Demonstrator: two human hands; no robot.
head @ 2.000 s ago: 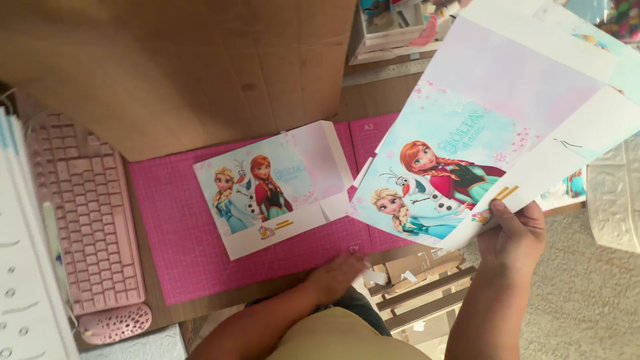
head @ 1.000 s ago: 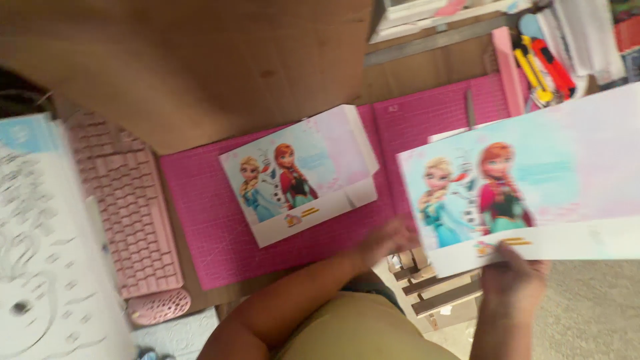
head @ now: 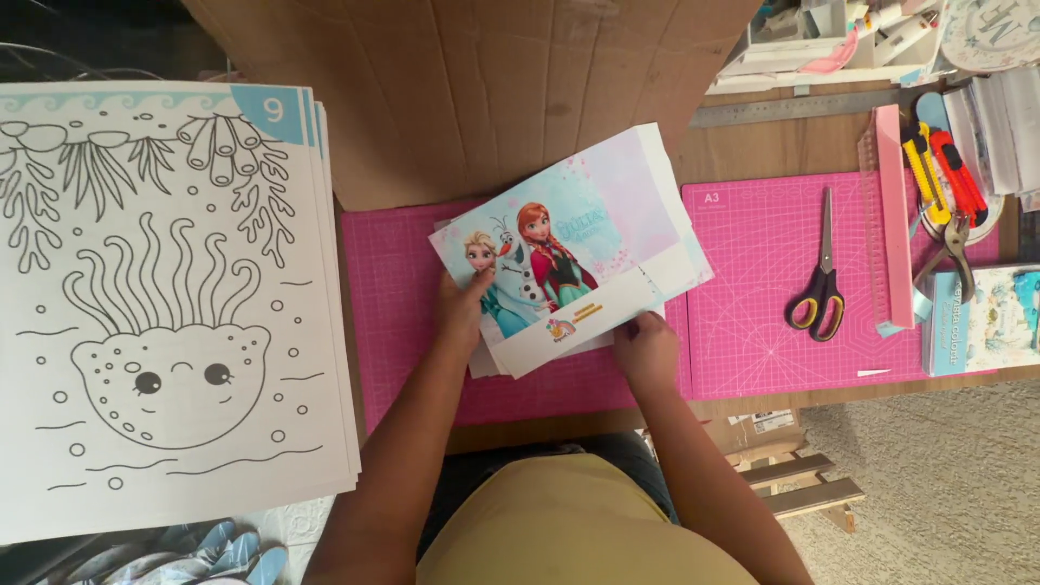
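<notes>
A stack of printed paper sheets (head: 601, 211) with cartoon figures lies tilted over a pink cutting mat (head: 406, 325). My left hand (head: 467, 305) grips the stack's left edge, its thumb on top of the print. At the lower right edge, my right hand (head: 646, 345) pinches the sheets between thumb and curled fingers. Black-handled scissors (head: 821, 284) rest on another pink mat (head: 747, 244) to the right, blades pointing away from me.
Coloring pages (head: 175, 309) stand at left. A cardboard box (head: 504, 97) rises behind the mat. At right are a pink ruler (head: 892, 219), a yellow cutter (head: 926, 175), a red cutter (head: 959, 175), pliers (head: 955, 252), a metal ruler (head: 780, 108) and a white organizer (head: 804, 57).
My right hand has brought the held sheets from the right over the left mat, where a similar printed sheet lay. My left hand has moved onto the stack's left edge. The scissors have come into sight.
</notes>
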